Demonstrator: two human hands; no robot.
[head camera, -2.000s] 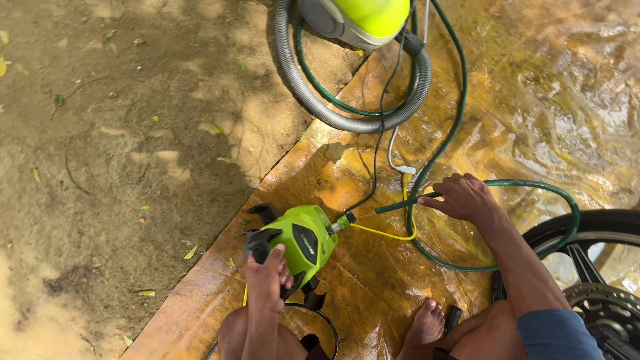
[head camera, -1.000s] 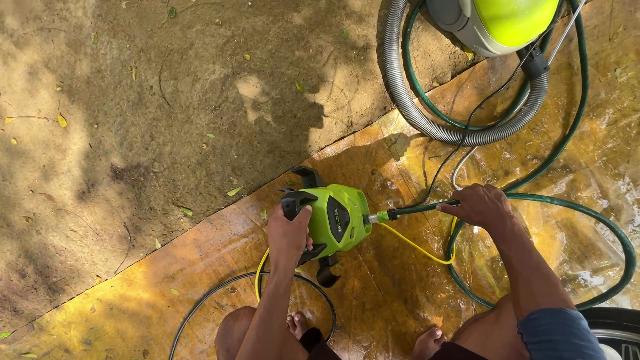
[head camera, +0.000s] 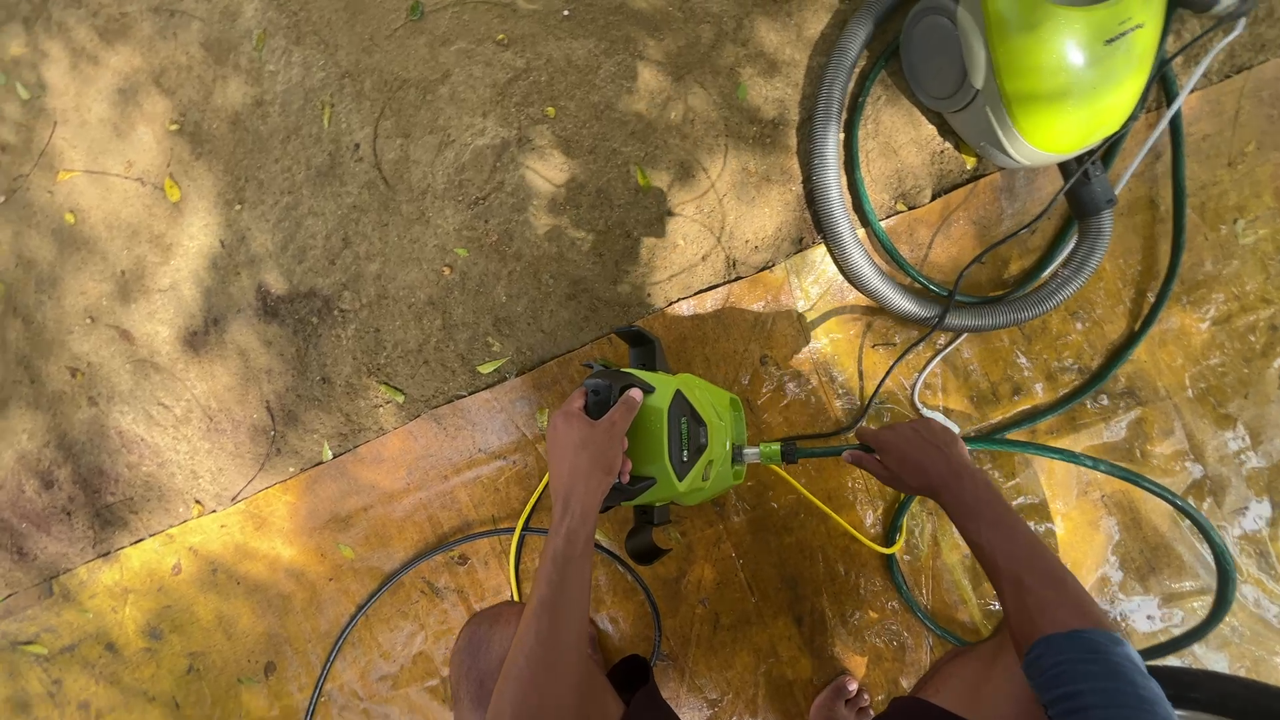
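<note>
A green and black pressure washer (head camera: 690, 440) lies on the wet sheet between my knees and the bare ground. Its black handle is in the grip of my left hand (head camera: 590, 445). From its right end, at a green hose connector (head camera: 770, 453), runs a dark green garden hose (head camera: 825, 452). My right hand (head camera: 910, 455) is closed around this hose a little way from the connector. The hose end is at the connector; whether it is locked on cannot be told. A yellow cord (head camera: 835, 510) and a black hose (head camera: 375, 595) lie near the machine.
At the upper right stands a lime-green and grey vacuum cleaner (head camera: 1070, 80) with a ribbed grey hose (head camera: 845, 200). Green hose loops and thin cables cross the shiny brown sheet (head camera: 430, 480). Sandy ground (head camera: 330, 250) borders it. Part of a black tire (head camera: 1215, 695) shows at lower right.
Two seconds ago a gap showed between the green hose's end and the washer's connector; now they meet. The washer sits flatter and more side-on. The view has shifted left.
</note>
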